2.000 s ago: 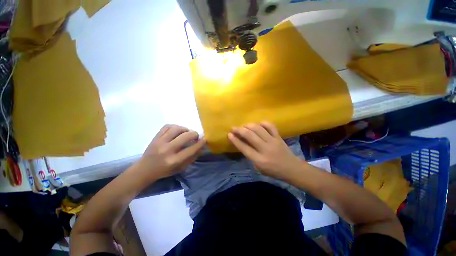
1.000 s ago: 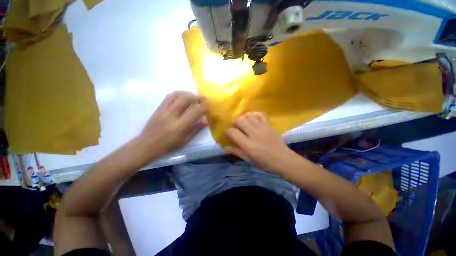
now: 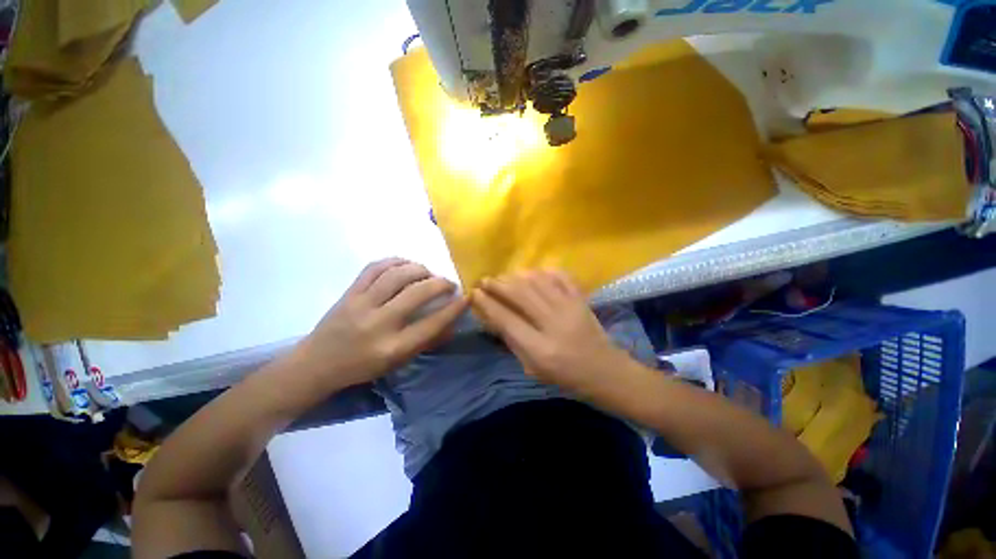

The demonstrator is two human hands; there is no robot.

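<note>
A mustard-yellow fabric piece (image 3: 644, 164) lies flat on the machine bed, its left part under the needle area of the white sewing machine (image 3: 699, 66). The bright lamp glow hides the needle and presser foot. My left hand (image 3: 388, 317) is at the fabric's near left corner, thumb and fingertips pinched together at the edge. My right hand (image 3: 541, 322) lies on the near edge beside it, fingers bent over the cloth, fingertips almost touching my left hand's. Both hands hold the near corner at the table's front edge.
A stack of yellow panels (image 3: 109, 218) lies left, with a looser yellow pile (image 3: 66, 49) beyond it. A small folded yellow stack (image 3: 885, 164) is at the right. A blue crate (image 3: 950, 404) with yellow pieces stands lower right. The table's taped front edge (image 3: 240, 366) runs above my lap.
Since a second ago both hands have moved nearer to me and closer together at the fabric's near corner. The fabric lies flatter. The view has shifted slightly.
</note>
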